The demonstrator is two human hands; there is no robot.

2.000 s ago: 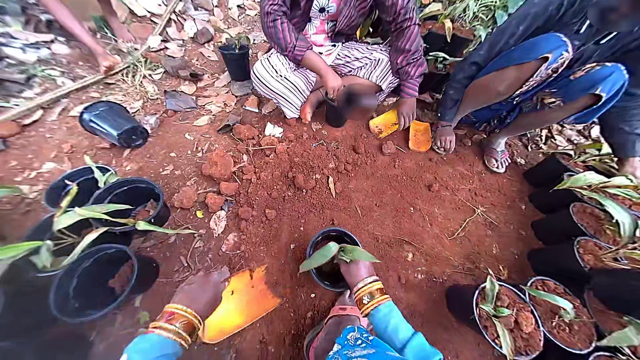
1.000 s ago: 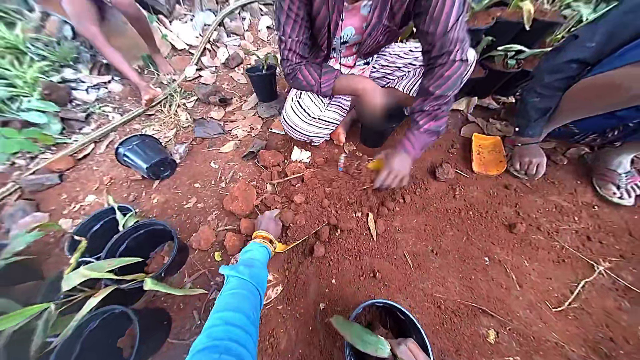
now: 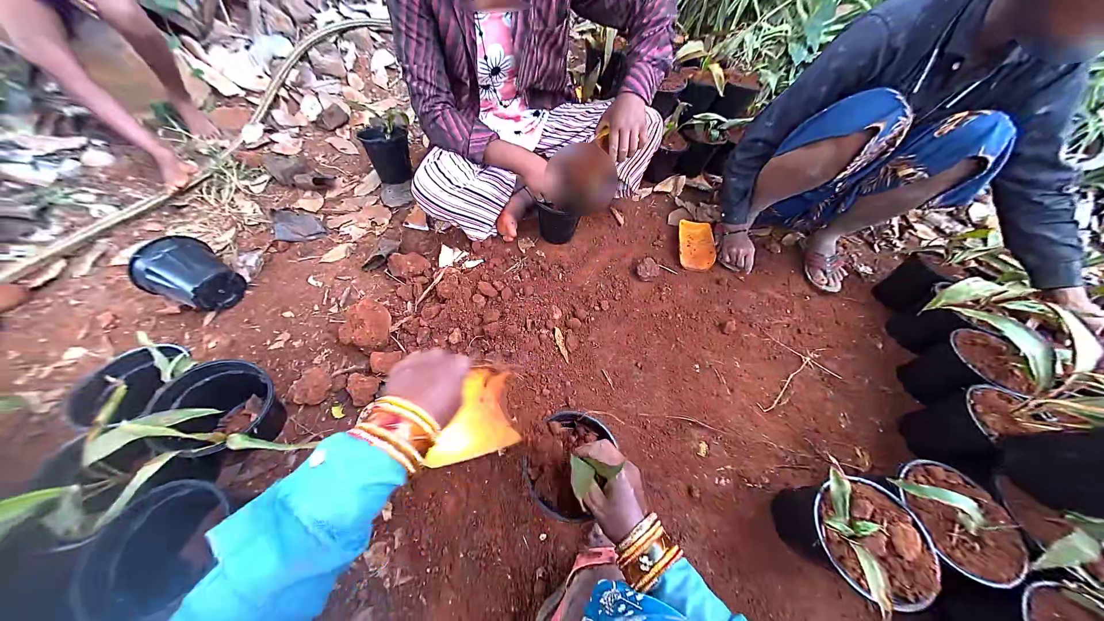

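Note:
My left hand (image 3: 429, 384), with bangles at the wrist, grips a yellow plastic scoop (image 3: 477, 421) tilted above the red soil, left of a black plant pot (image 3: 536, 492). Soil lies inside that pot. My right hand (image 3: 614, 496) is at the pot's right side, its fingers closed around a green-leaved seedling (image 3: 592, 473) held upright over the soil. The seedling's lower part is hidden by the hand and the pot.
Potted seedlings (image 3: 880, 543) line the right; more black pots (image 3: 216, 397) stand at the left. An empty pot (image 3: 187, 272) lies on its side. Across the loose soil (image 3: 483, 302), two people squat or sit, one with a small pot (image 3: 558, 222). Another yellow scoop (image 3: 697, 245) rests on the ground.
My left hand reached forward to the soil heap a second ago and has come back toward the pot with the scoop. The person opposite has drawn an arm back from the soil.

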